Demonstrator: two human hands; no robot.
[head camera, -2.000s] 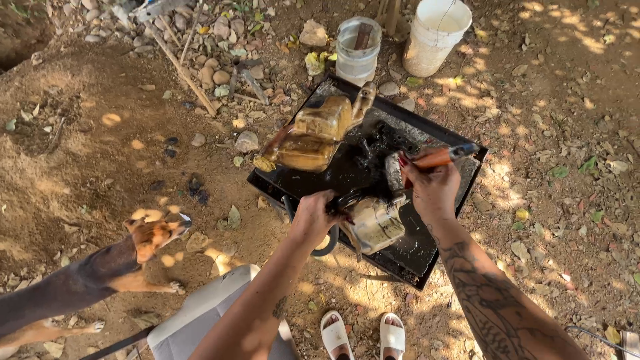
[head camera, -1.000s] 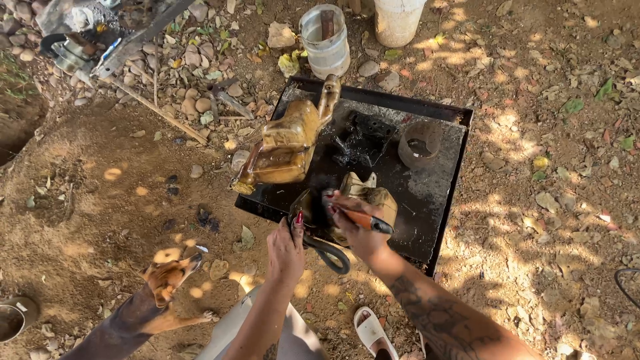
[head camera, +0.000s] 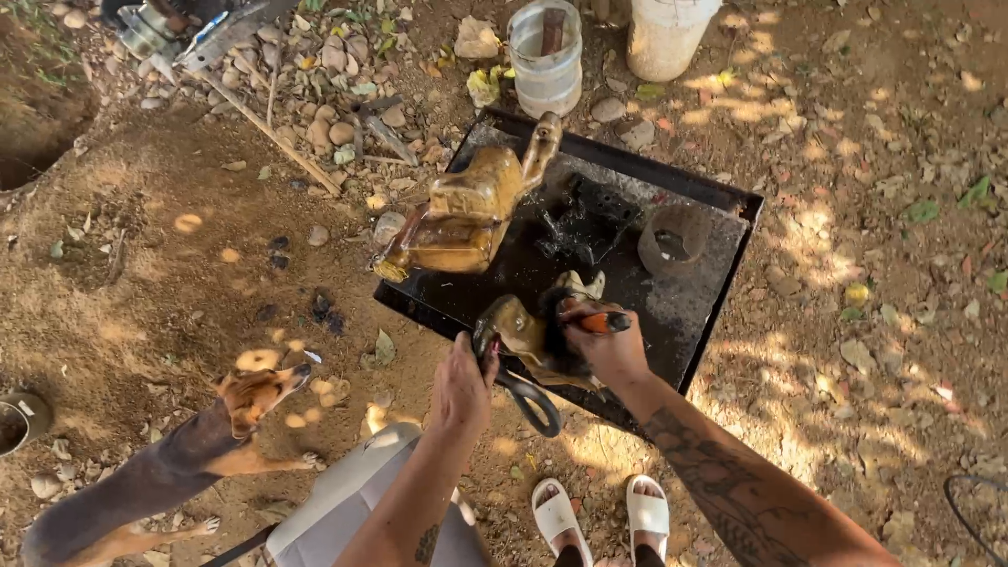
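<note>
My right hand (head camera: 610, 342) grips a brush (head camera: 602, 321) with an orange handle and dark bristles, pressed on a brown glossy figure (head camera: 516, 331) at the front of a black metal tray (head camera: 713, 331). At that figure's left end, my left hand (head camera: 465, 386) holds its edge beside a dark looped handle or tube (head camera: 535, 402); which part the fingers grip is partly hidden. A larger glossy golden-brown animal-like figure (head camera: 472, 205) lies at the tray's back left. Wet dark residue (head camera: 587, 220) and a short round can (head camera: 673, 240) are on the tray.
Beyond the tray stand a clear plastic container (head camera: 543, 71) and a white bucket (head camera: 673, 39). A dog (head camera: 197, 449) is at the left beside a grey chair (head camera: 362, 496). Stones (head camera: 331, 130) and sticks lie back left; a metal can (head camera: 24, 421) stands far left.
The brush in my right hand, over the front figure's left part a second ago, is now farther right on it. Two seconds ago my right hand held the brush near the round can.
</note>
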